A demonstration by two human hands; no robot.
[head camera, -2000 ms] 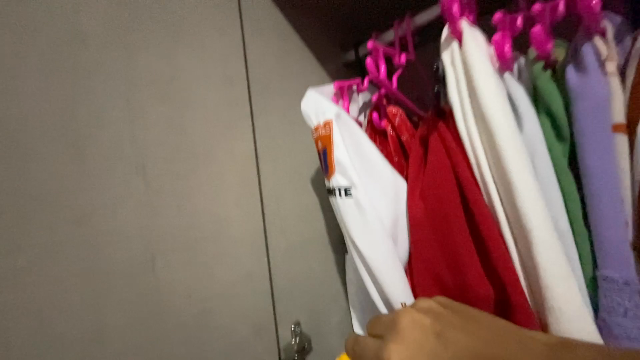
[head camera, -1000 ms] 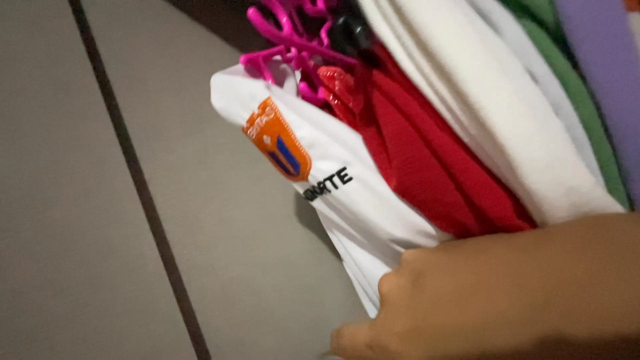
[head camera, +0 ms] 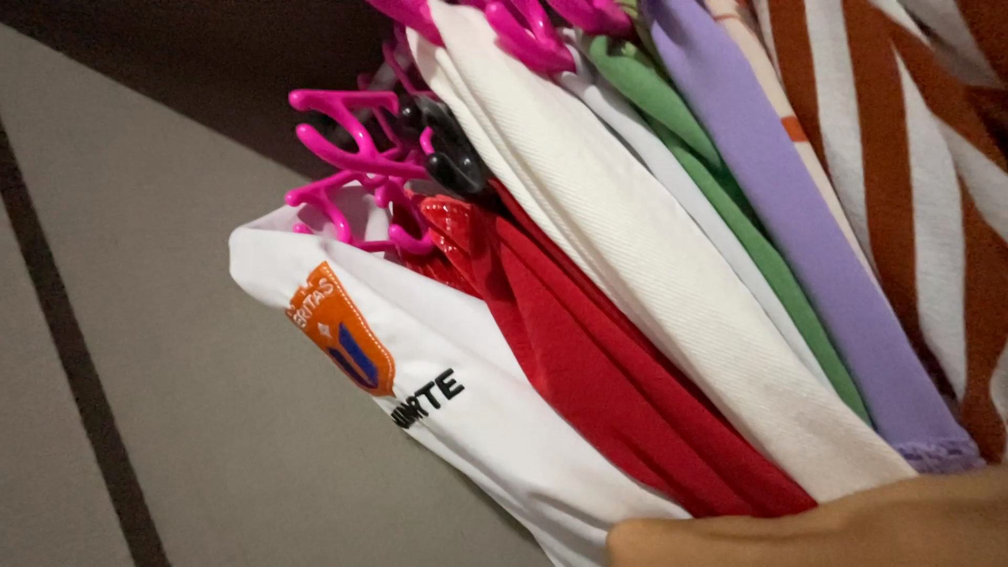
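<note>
At the bottom right, the back of my right hand (head camera: 819, 528) lies across the lower visible part of the hanging clothes. Its fingers are out of sight, so whether it grips cloth is unclear. Nearest to it are a white garment (head camera: 488, 425) with an orange emblem and black lettering, a red garment (head camera: 583, 378) and a cream ribbed garment (head camera: 677, 307). Bright pink plastic hangers (head camera: 346, 142) hold clothes at the top, beside a black plastic hanger part (head camera: 453, 150). My left hand is not in view.
A grey panel (head camera: 205, 409) with a dark seam stands at the left. Farther right hang a green garment (head camera: 732, 213), a lavender garment (head camera: 795, 213) and a rust-and-white striped garment (head camera: 866, 142). The space behind the hangers is dark.
The view has come closer to the clothes and tilted. My right hand has shifted toward the bottom right of the view, with less of it showing now.
</note>
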